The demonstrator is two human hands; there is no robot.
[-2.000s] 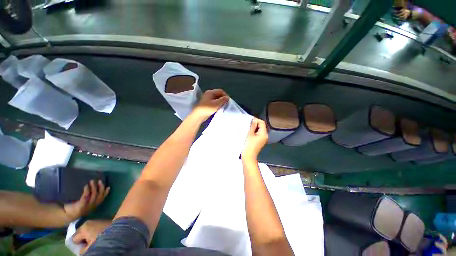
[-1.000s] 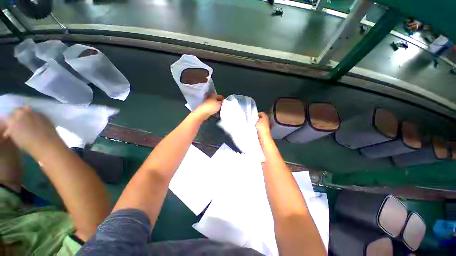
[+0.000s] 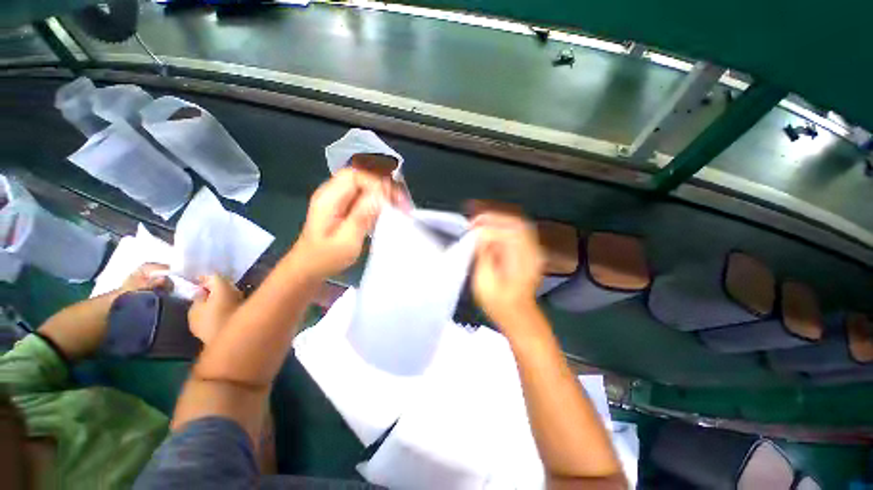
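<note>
My left hand (image 3: 340, 218) and my right hand (image 3: 505, 263) hold the rim of a white protective bag (image 3: 407, 297) between them, one at each side. The bag hangs down with its rim partly apart. Both hands are blurred. Below it lies the bag stack (image 3: 469, 421) of flat white bags. Just behind my left hand stands a bagged unit (image 3: 364, 148), partly hidden, with its brown end showing in the opening.
Bare grey units (image 3: 617, 263) with brown ends stand or lie on the belt at right. More grey units (image 3: 708, 455) lie at lower right. Bagged units (image 3: 203, 144) lie at far left. A person in light green (image 3: 91, 421) holds a white bag beside me.
My hands have lifted the bag's rim and moved it nearer to me. The bag now hangs straighter, more opened. The neighbour's hands have come down to the worktop with a white bag.
</note>
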